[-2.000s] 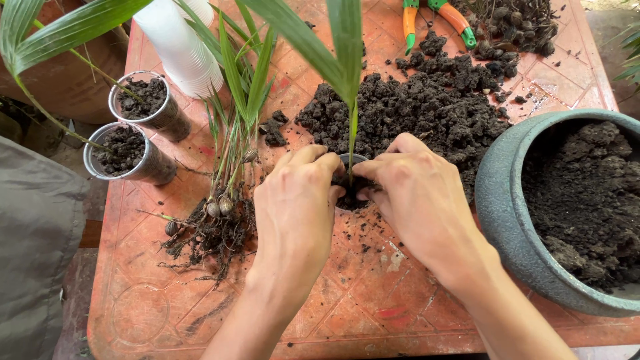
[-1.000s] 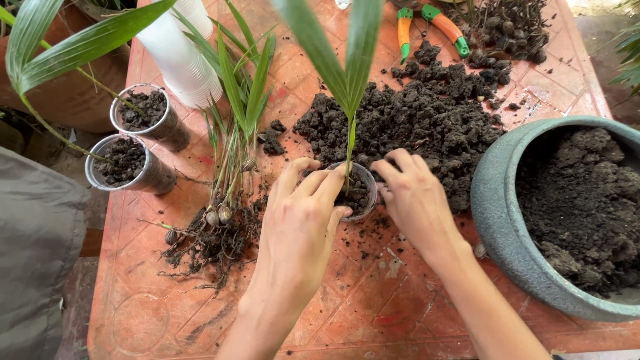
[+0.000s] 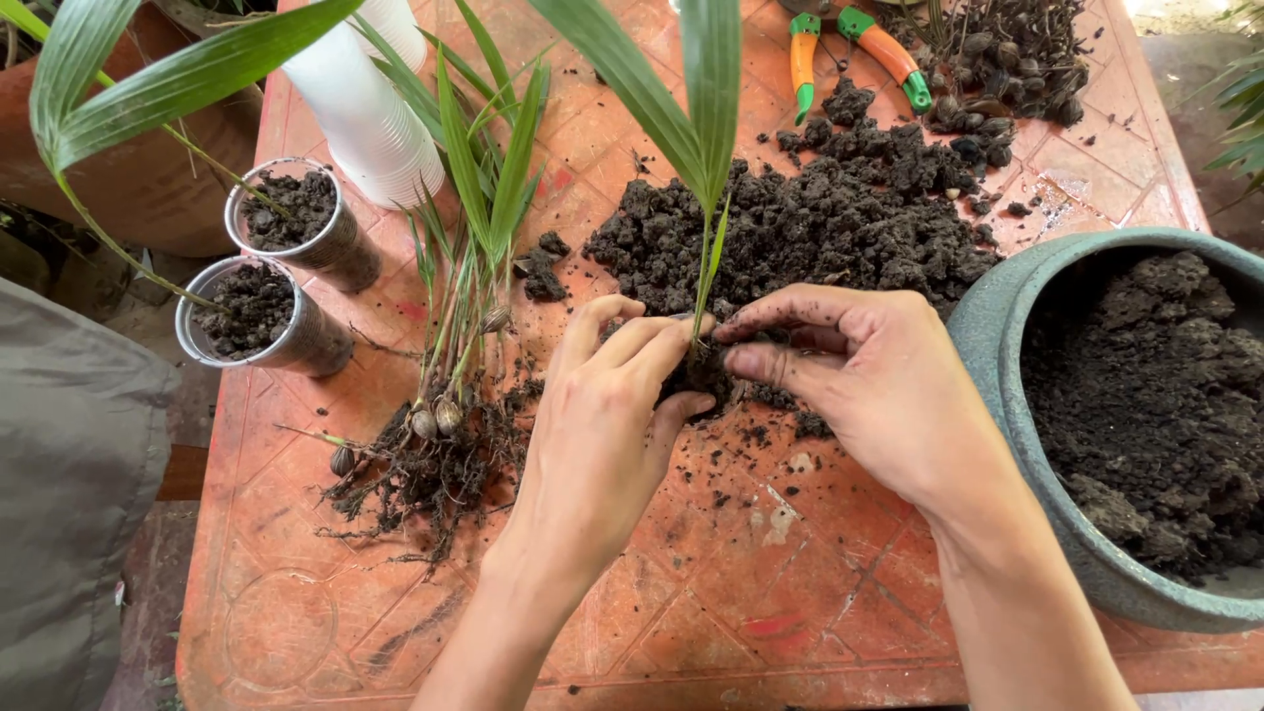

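Note:
A palm seedling [image 3: 707,227] stands upright in a plastic cup whose rim is mostly hidden by my hands. My left hand [image 3: 612,395] curls round the cup's left side, its fingertips at the stem base and thumb in front. From the right, my right hand [image 3: 849,365] has its thumb and fingertips, dirty with soil, close together at the soil by the stem; whether they pinch anything I cannot tell. Behind the cup lies a heap of dark soil [image 3: 810,227]. Left of my hands, bare-rooted palm seedlings [image 3: 444,405] with seeds attached lie on the orange table [image 3: 691,632].
Two potted seedlings in plastic cups [image 3: 267,316] [image 3: 306,222] stand at the left, beside stacked white cups [image 3: 380,128]. Orange-and-green-handled pruning shears [image 3: 879,54] and a pile of rooted seeds [image 3: 1007,69] lie at the back. A large grey-green pot [image 3: 1017,395] of soil is at the right.
My right hand was apart from the cup, over the soil's edge, one second ago; it has moved left to the stem base. My left hand stays at the cup.

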